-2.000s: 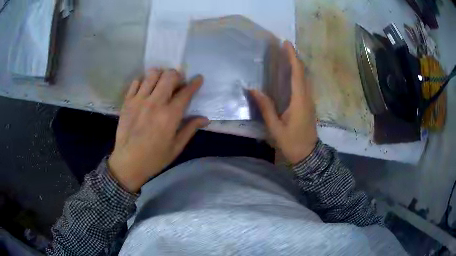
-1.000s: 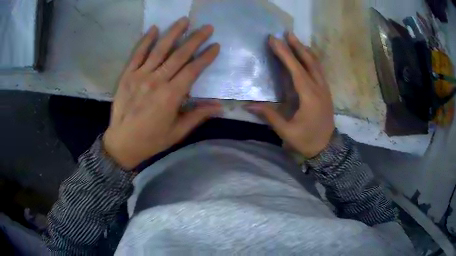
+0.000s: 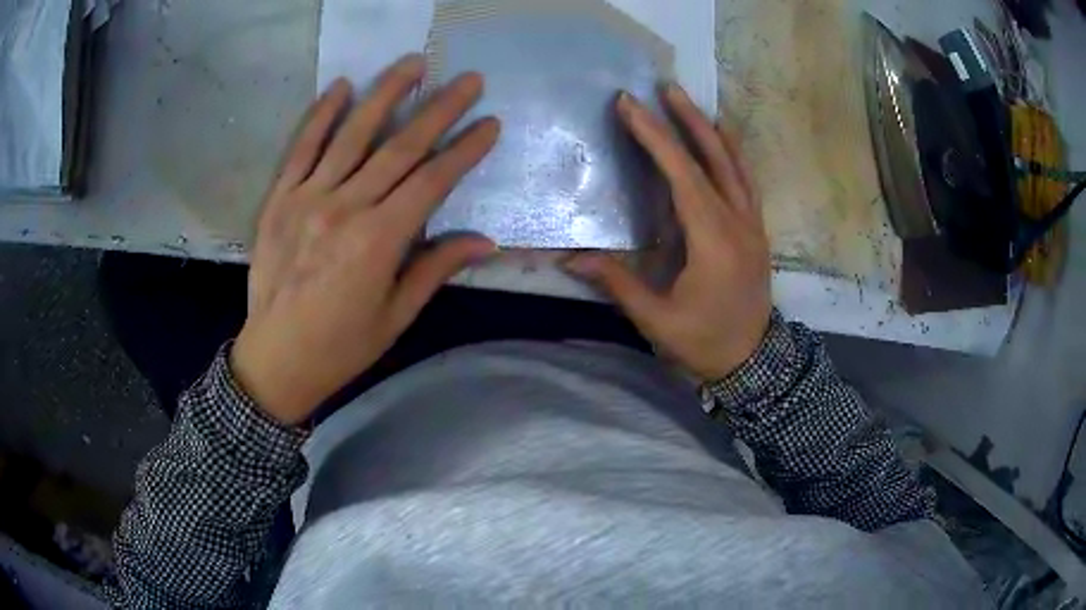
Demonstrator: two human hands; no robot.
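The shiny silver-grey metal pocket template (image 3: pixel 536 155) lies flat near the table's front edge, its angled end pointing away from me, with a tan-grey border showing along that end. It lies over a white pocket piece (image 3: pixel 372 36) that shows on both sides behind it. My left hand (image 3: pixel 345 226) rests flat with fingers spread, fingertips at the template's left side and thumb at its near edge. My right hand (image 3: pixel 703 238) has its fingers on the template's right side and its thumb at the near edge. Neither hand is closed around anything.
At the right, the steam iron (image 3: pixel 953 155) rests beside a dark brown pad (image 3: pixel 953 280), with a yellow-orange item (image 3: pixel 1036 179) beyond it. At the far left is a white layered pile (image 3: pixel 33 107) with a dark edge. The table's front edge runs close to my lap.
The template has moved from between my hands in the air or at a tilt to flat near the table edge. My left hand has opened and spread beside it, and both thumbs have come to its near edge.
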